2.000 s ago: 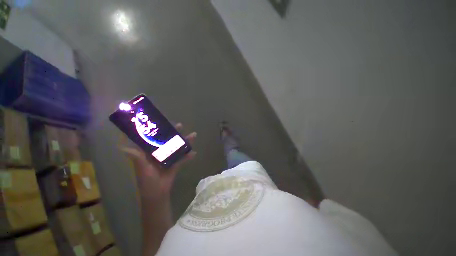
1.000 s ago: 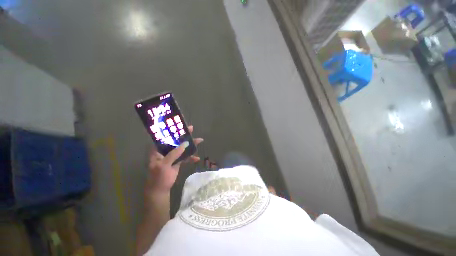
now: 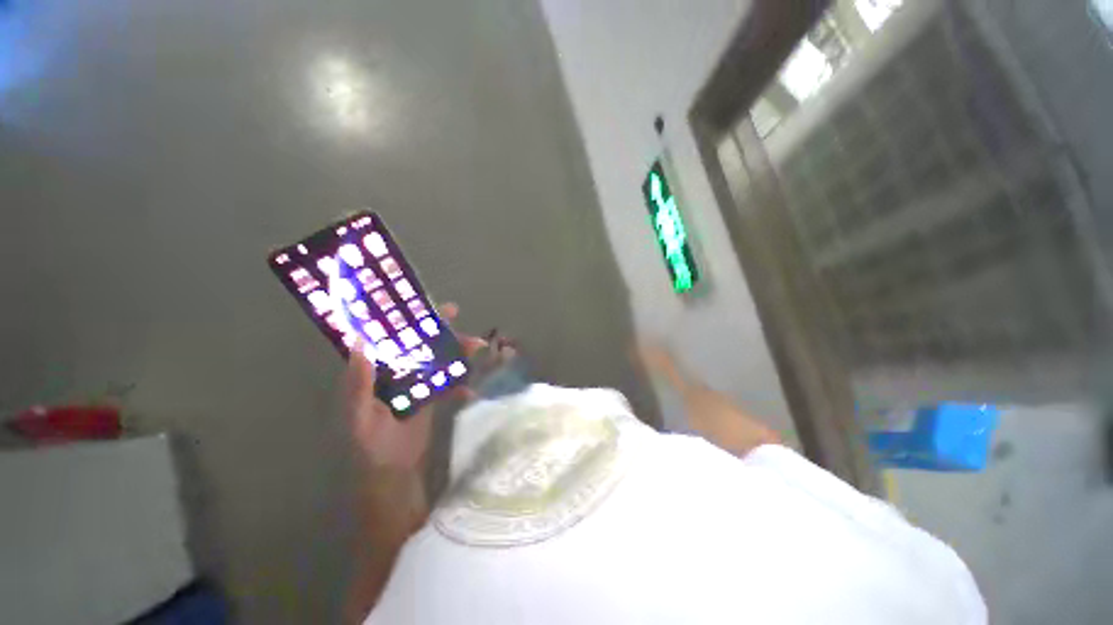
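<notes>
My left hand holds a smartphone from below, thumb along its left edge and fingertips showing past its right edge. The phone's screen is lit and shows rows of app icons. My right forearm shows blurred at the right side of the white shirt. The right hand is small and blurred against the wall, so its fingers cannot be made out.
A grey floor runs ahead. At the right are a pale wall with a green lit sign, a window frame and a blue stool behind it. At the lower left are a pale box-like surface and a red object.
The phone screen has gone from a lock screen to a keypad-like screen to app icons. The blue bin has mostly left view at the lower left. The green sign and right forearm now show.
</notes>
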